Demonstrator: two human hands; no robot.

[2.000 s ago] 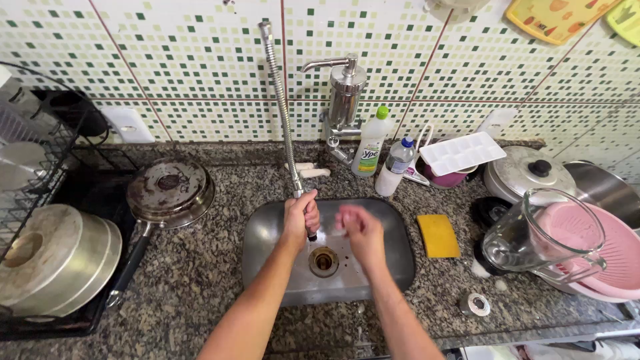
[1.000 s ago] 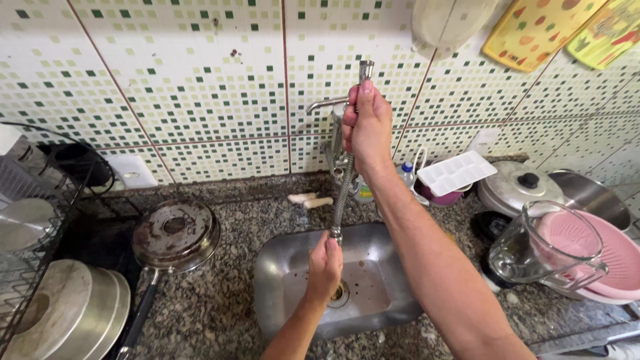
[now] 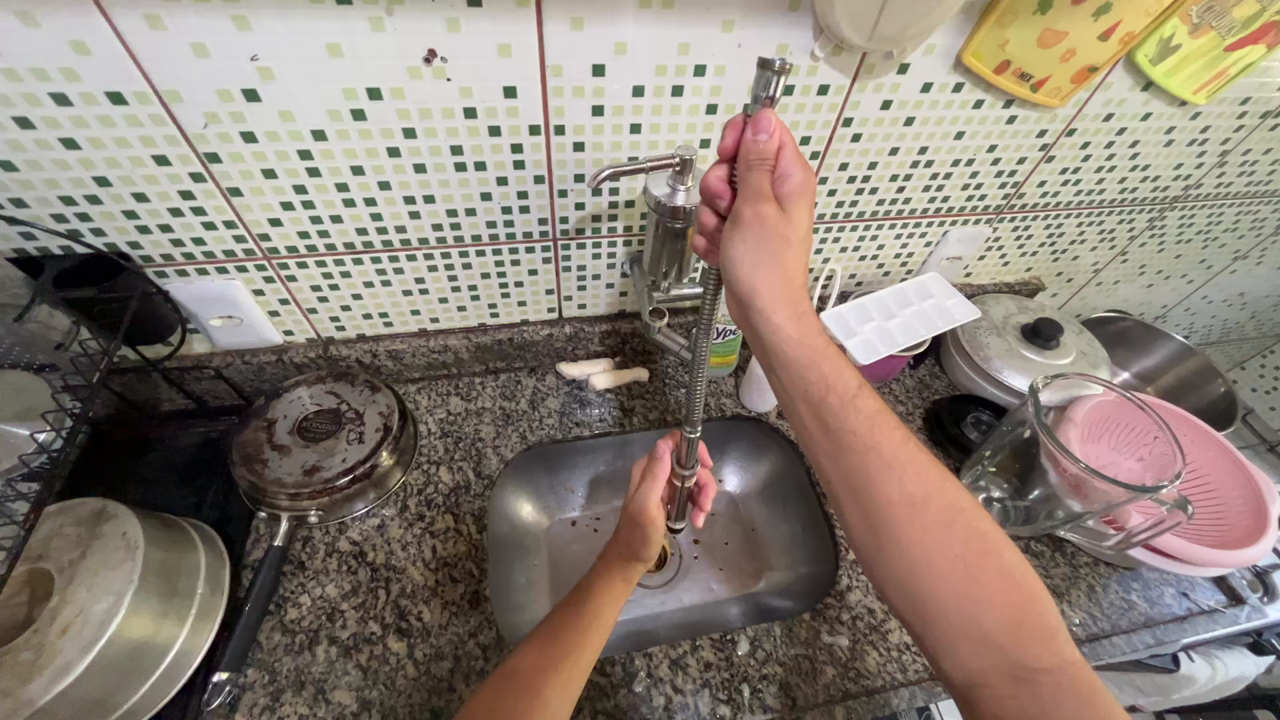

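A flexible metal faucet hose [image 3: 703, 350] rises steeply over the stainless steel sink basin [image 3: 790, 530]. My left hand [image 3: 662, 500] is wrapped around its lower metal end, above the drain [image 3: 662, 556]. Higher up, my right hand [image 3: 758, 195] grips the hose just below its upper metal fitting, with the thumb along the front. Behind the hose, a chrome wall faucet with a filter body [image 3: 668, 235] is mounted at the tiled wall; its lower joint is partly hidden by the hose and my right hand.
Left of the sink lie a frying pan [image 3: 325, 440] and stacked aluminium pans [image 3: 150, 610]. Dish soap [image 3: 722, 345] and two whitish pieces [image 3: 602, 373] are behind the basin. To the right are an ice tray [image 3: 900, 315], a lidded pot [image 3: 1025, 340], a glass jug [image 3: 1070, 460] and a pink colander [image 3: 1215, 480].
My right hand, off the hose and over the sink two seconds ago, has gone up and closed around the upper hose. My left hand remains on the lower end. The view has shifted slightly.
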